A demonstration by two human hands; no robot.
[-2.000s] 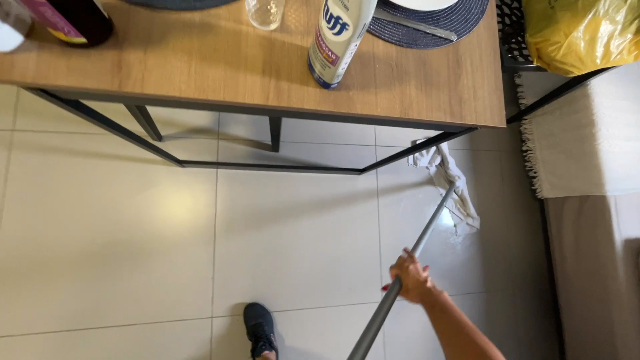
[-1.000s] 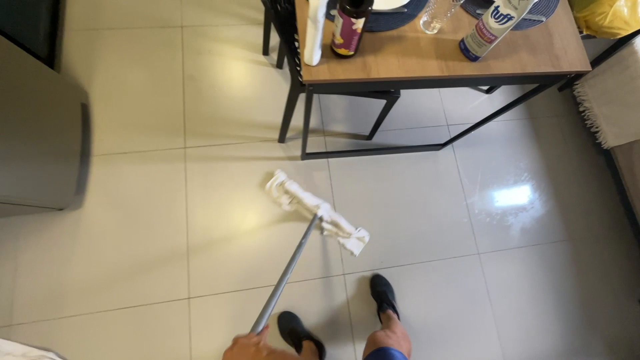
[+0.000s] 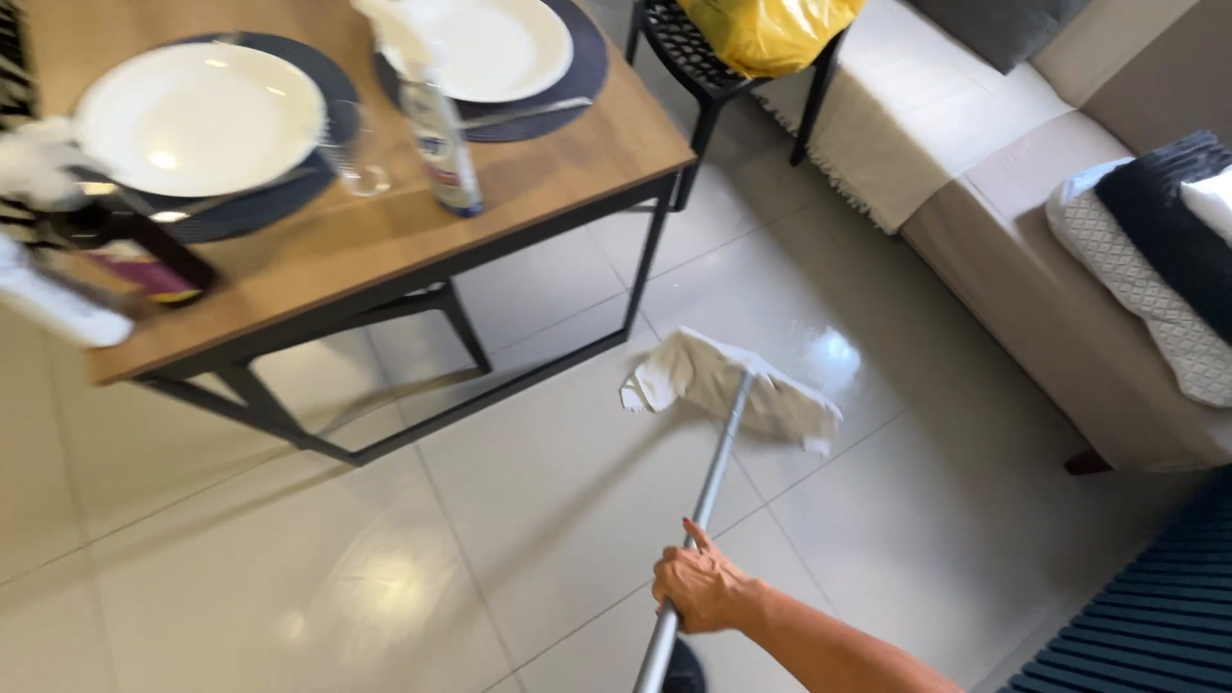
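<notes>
My right hand (image 3: 701,583) is closed around a grey metal pole (image 3: 720,464), its arm reaching in from the lower right. At the pole's far end a white cloth (image 3: 736,385) is draped over the cleaning head and lies on the tiled floor, between the table's frame and the sofa. A dark shoe (image 3: 685,666) shows partly behind the pole at the bottom edge. My left hand is outside the view.
A wooden table (image 3: 577,192) holds plates (image 3: 202,117), a spray can (image 3: 445,154), a glass (image 3: 364,173) and a dark bottle (image 3: 164,265) near its edge. A black chair (image 3: 707,89) bears a yellow bag (image 3: 775,34). The sofa (image 3: 1020,298) runs along the right.
The cloth-covered head has moved from the floor before the table's left end to the floor between table and sofa. The view has swung right.
</notes>
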